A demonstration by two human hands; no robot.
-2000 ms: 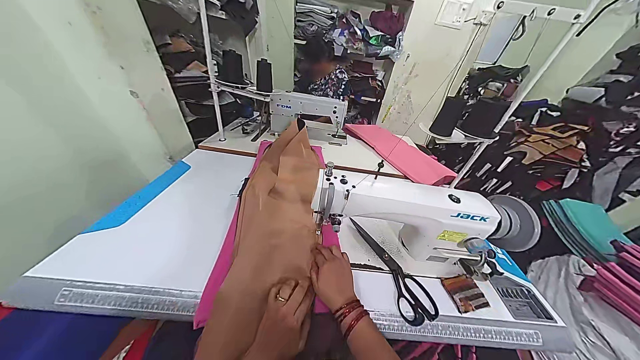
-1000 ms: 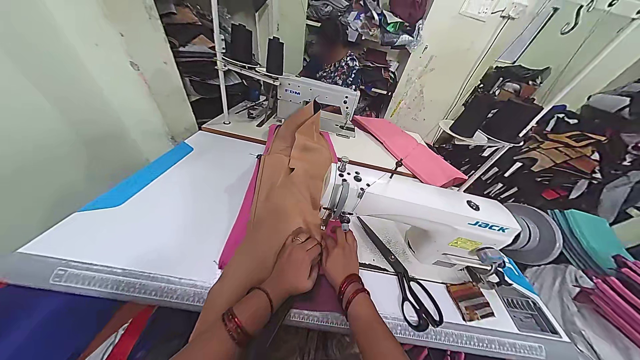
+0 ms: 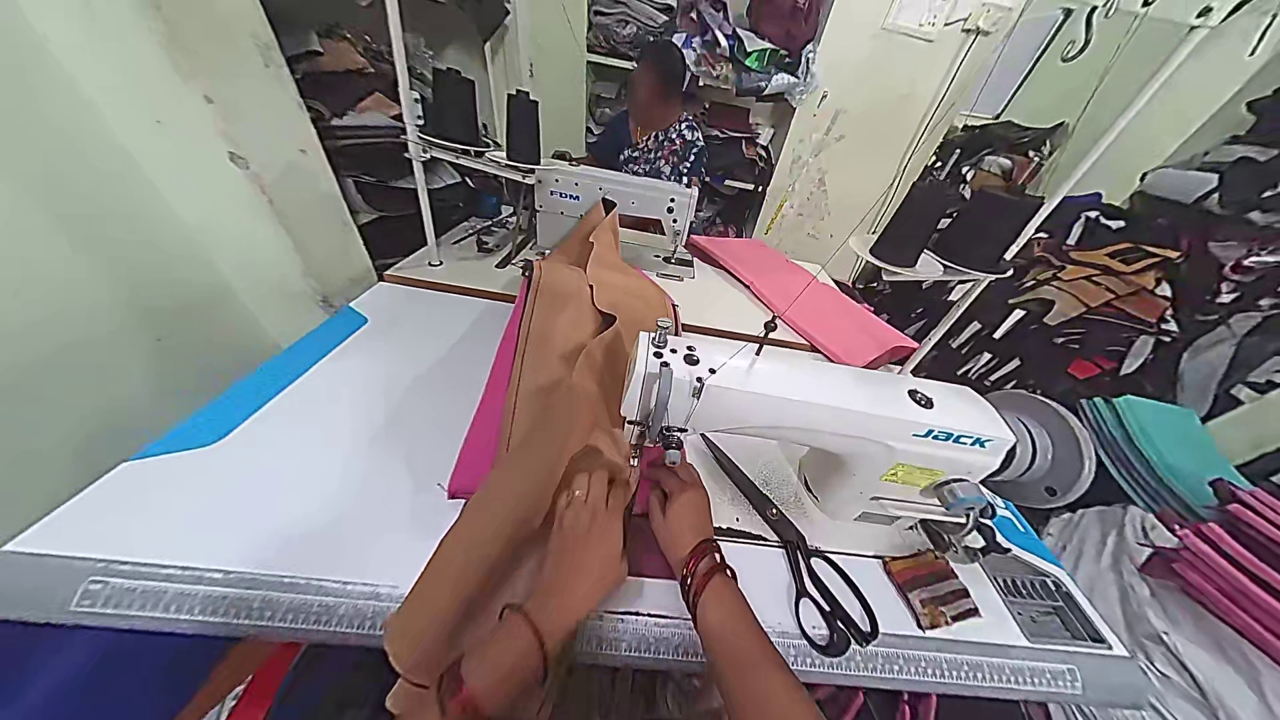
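Tan fabric (image 3: 560, 370) runs lengthwise over the sewing table, on top of magenta fabric (image 3: 485, 430) whose left edge shows. My left hand (image 3: 590, 520) rests on the tan fabric just left of the needle area, fingers bent; whether it pinches the cloth cannot be told. My right hand (image 3: 680, 505) is at the presser foot of the white Jack sewing machine (image 3: 810, 400), its fingertips on a small magenta piece (image 3: 650, 485). Black-handled scissors (image 3: 790, 540) lie to the right of my right hand, blades toward the machine.
A striped fabric swatch (image 3: 932, 590) lies right of the scissors. A ruler strip (image 3: 860, 655) runs along the front edge. Folded pink fabric (image 3: 810, 300) lies on the far table, beside a second sewing machine (image 3: 615, 205). A person (image 3: 655, 130) sits behind it. Black thread cones (image 3: 522, 125) stand there.
Two seconds ago my left hand lay lower on the tan fabric; it is now up beside the needle area. The bangled right hand stays close to the presser foot.
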